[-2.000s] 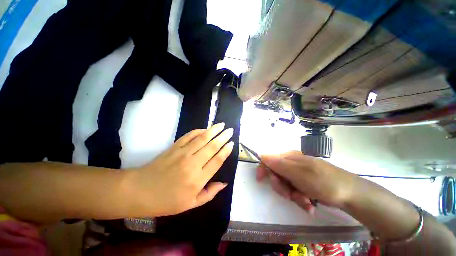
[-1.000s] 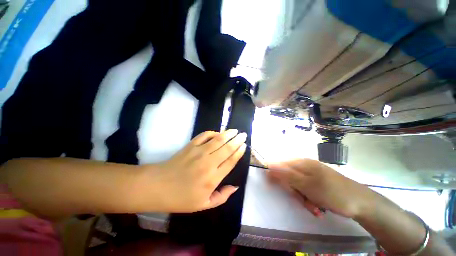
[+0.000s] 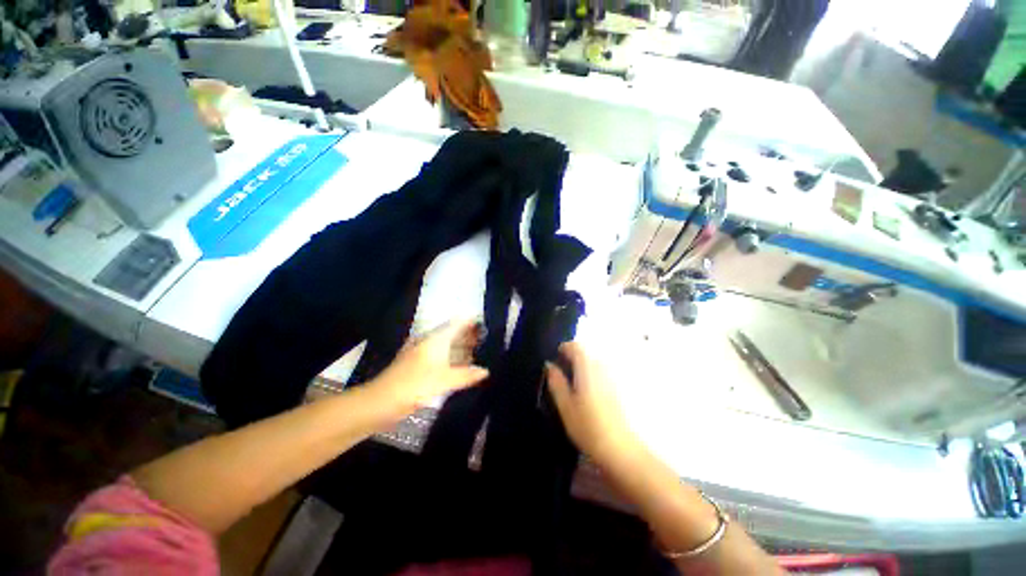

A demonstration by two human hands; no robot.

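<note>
A black garment piece (image 3: pixel 326 270) lies in a long heap on the white table, left of the machine head. Narrower black bands (image 3: pixel 523 371) run from it towards me and hang over the front edge. My left hand (image 3: pixel 433 366) is at the left side of the bands, thumb and fingers apart at the cloth; whether it grips is unclear. My right hand (image 3: pixel 579 394) is at their right side, with its fingertips on the cloth and seemingly holding it. Silver thread snips (image 3: pixel 771 377) lie on the machine bed, away from both hands.
The white machine head (image 3: pixel 810 276) stands at the right, its foot area hidden in glare. A grey box with a round vent (image 3: pixel 118 124) stands at the left. Brown cloth (image 3: pixel 447 56) hangs on a table behind. Black cloth also covers my lap.
The view has pulled back and widened. My right hand has put down the snips and moved to the bands. My left hand no longer lies flat on the band and is at its left side.
</note>
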